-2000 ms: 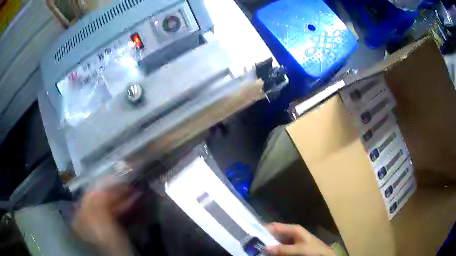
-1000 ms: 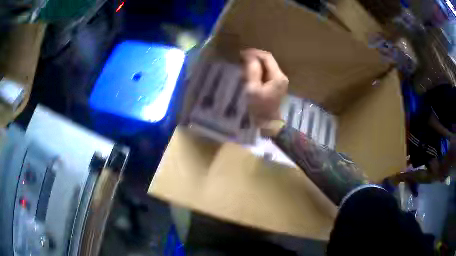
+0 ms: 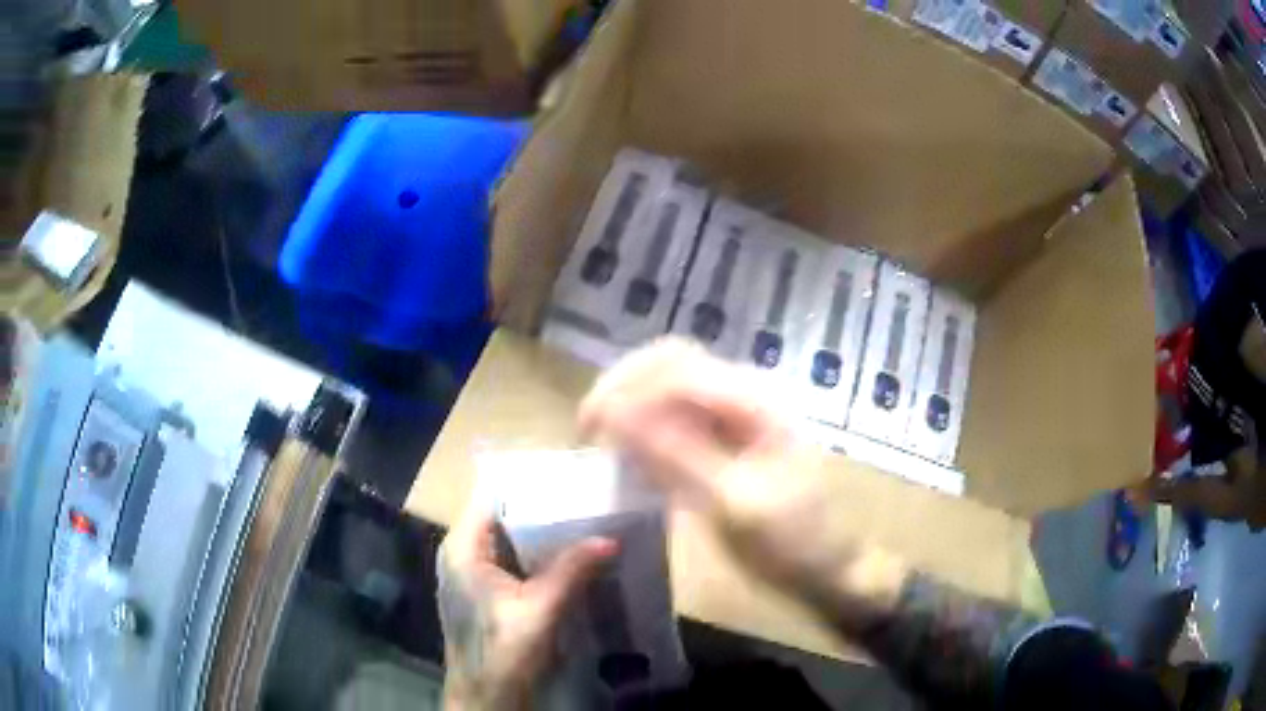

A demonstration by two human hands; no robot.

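Note:
My left hand (image 3: 507, 611) holds a white smartwatch box (image 3: 618, 590) upright in front of the large carton, its thumb across the front. The box's top end looks shiny, and its lower part shows a dark watch picture. My right hand (image 3: 687, 431) is blurred, just above and right of the box's top end; whether its fingers pinch anything cannot be told. The large carton (image 3: 819, 125) stands open behind, with a row of several white watch boxes (image 3: 833, 347) lying side by side in it. Its flap (image 3: 486, 431) folds towards me, partly behind my hands.
The heat sealer (image 3: 181, 514) is at the lower left, its red switch lit. A blue stool (image 3: 403, 208) stands between sealer and carton. A brown carton (image 3: 375, 49) is at the top left. Labelled cartons (image 3: 1069, 84) are stacked at the upper right. A person in dark clothing (image 3: 1229, 361) is at the right edge.
The view has swung from the sealer to the large carton. My right hand has moved from inside the carton back towards me, and my left hand has come into view holding a box.

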